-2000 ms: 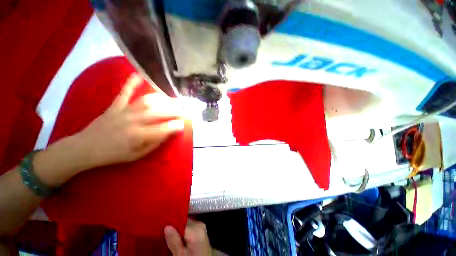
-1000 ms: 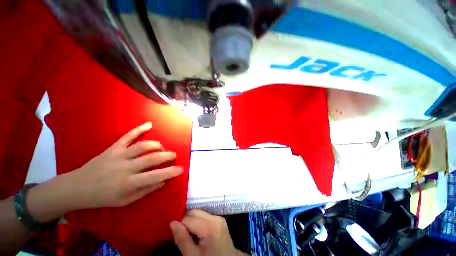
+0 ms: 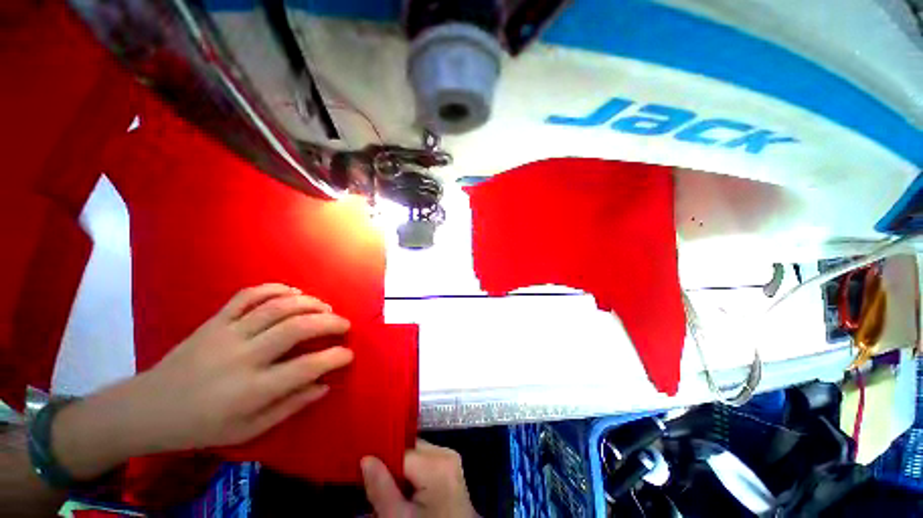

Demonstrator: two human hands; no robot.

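Note:
A large red cloth panel (image 3: 233, 233) lies on the white table, with its upper right edge at the presser foot (image 3: 405, 187) beside the bright lamp spot. My left hand (image 3: 238, 369) lies flat on the panel, fingers slightly spread, pressing it from above. My right hand (image 3: 420, 484), partly cut off by the bottom edge of the picture, pinches the panel's lower right corner at the table's front edge. A small red cut piece (image 3: 587, 233) with a pointed tail lies right of the needle, under the arm of the white sewing machine (image 3: 648, 81).
More red cloth (image 3: 40, 202) lies at the far left. A ruler tape (image 3: 496, 413) runs along the table's front edge. A blue crate (image 3: 597, 476) with black and white things stands below. Scissors with red and orange handles (image 3: 865, 309) lie at the right.
My left hand has moved down from near the needle to lower on the panel. The panel's lower right part now juts further right than its upper edge. My right hand still pinches the corner, slightly further right.

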